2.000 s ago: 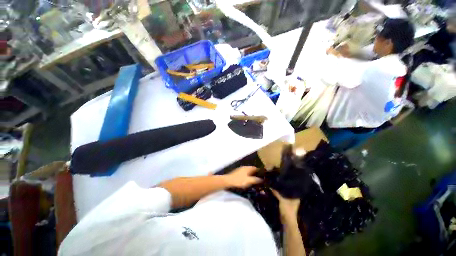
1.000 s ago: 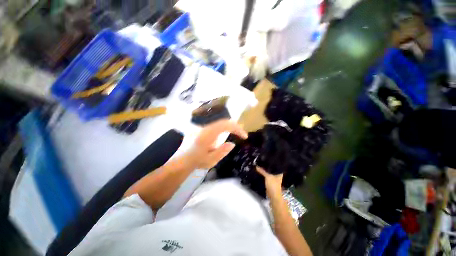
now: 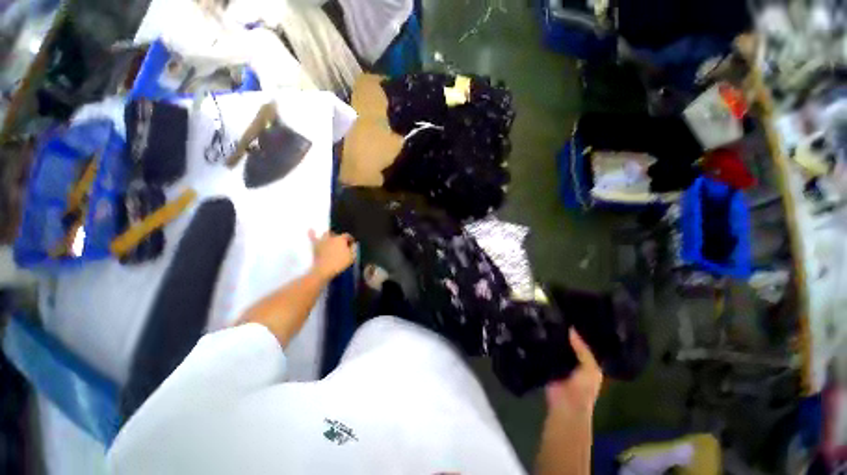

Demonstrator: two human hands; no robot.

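Black cloth with small pale print (image 3: 464, 288) hangs in a long length beside the table. My right hand (image 3: 575, 378) grips its lower right end, low over the floor. My left hand (image 3: 334, 253) is at the table's right edge with its fingers curled in, and no cloth shows in it. A heap of the same dark printed cloth (image 3: 455, 153) lies beyond, with a yellow paper (image 3: 458, 91) and a white strip (image 3: 423, 127) on it.
White table (image 3: 279, 223) bears a dark sleeve board (image 3: 186, 288), iron (image 3: 277, 156), blue basket (image 3: 56, 204), yellow strip (image 3: 153, 224) and blue board (image 3: 60, 371). Brown carton (image 3: 369, 139) adjoins its edge. Blue bins, including one (image 3: 743, 227), stand right on green floor.
The view has turned right. My right hand has moved right and down, drawing printed cloth out from near the heap. My left hand has curled its fingers at the table's edge.
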